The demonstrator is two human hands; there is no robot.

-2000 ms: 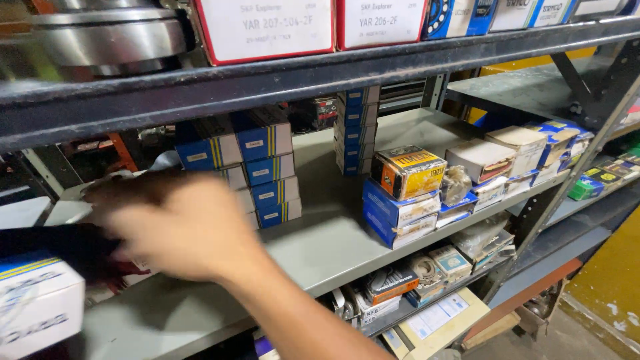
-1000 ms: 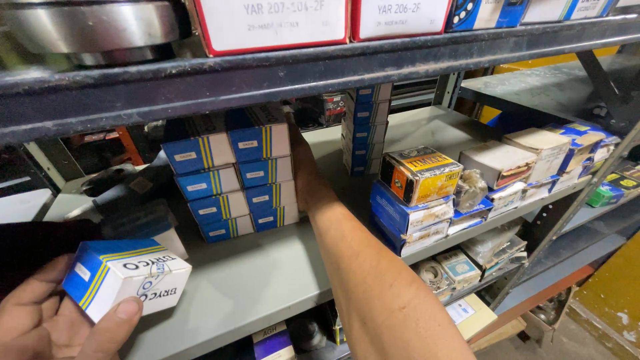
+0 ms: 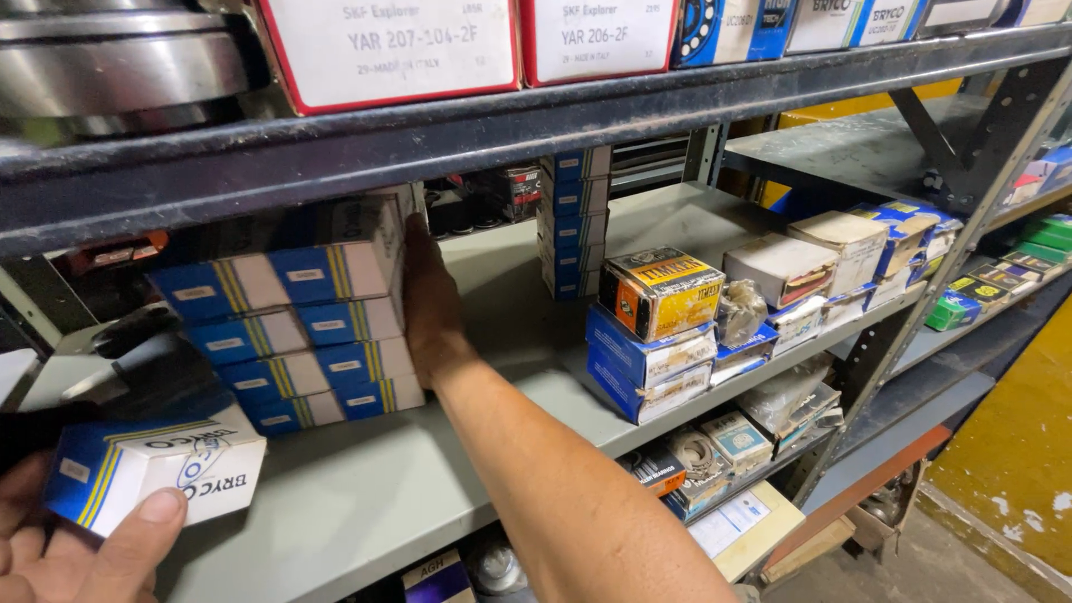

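At the lower left, my left hand [image 3: 92, 544] holds a blue and white Bryco box [image 3: 159, 469] with yellow stripes, thumb on its front face. Two side-by-side columns of similar boxes [image 3: 293, 335] stand on the grey metal shelf [image 3: 528, 394]. My right hand [image 3: 431, 301] lies flat along the right side of these columns; its fingertips reach back and are partly hidden in shadow. Behind and to the right rises a narrow stack of blue boxes [image 3: 574, 222].
A Timken box [image 3: 662, 293] rests on blue boxes [image 3: 649, 360] at the shelf's front edge, with more worn boxes [image 3: 779, 268] beyond. The upper shelf's dark beam [image 3: 536, 117] crosses above my hands, carrying SKF boxes [image 3: 394, 50] and metal rings [image 3: 109, 67]. Bearing boxes [image 3: 737, 444] sit below.
Two seconds ago my right hand was blurred in front of the box columns; it is now at their right side. My left hand with the Bryco box has come into view. The columns now lean leftward.
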